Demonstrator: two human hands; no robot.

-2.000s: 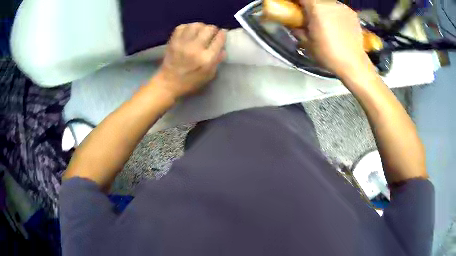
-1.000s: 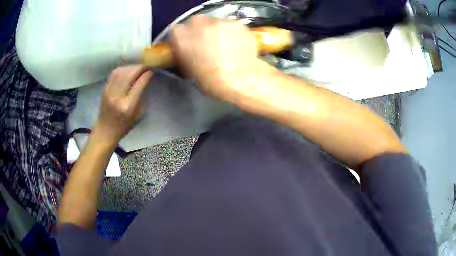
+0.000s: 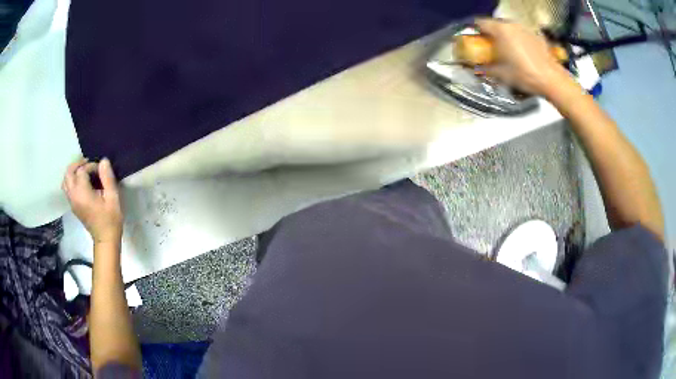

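A dark purple plain cloth panel (image 3: 222,66) lies over the padded pressing form, its near edge running diagonally across the white-covered table (image 3: 326,126). My left hand (image 3: 96,194) is at the cloth's near left corner, with thumb and fingers closed on the edge. My right hand (image 3: 519,55) grips the orange-brown handle of the steam iron (image 3: 485,96), at the right end of the table beside the cloth. The iron is slightly blurred, and whether it touches the table cannot be told.
The pale rounded end of the pressing form (image 3: 33,126) is at the left. A heap of plaid garments (image 3: 33,274) lies at lower left. A white round object (image 3: 528,248) stands on the speckled floor. Black cords run right from the iron past a pale blue-grey surface (image 3: 641,118).
The iron has moved from the left-middle to the right end of the table with my right hand. My left hand has moved left and nearer. More of the dark cloth shows.
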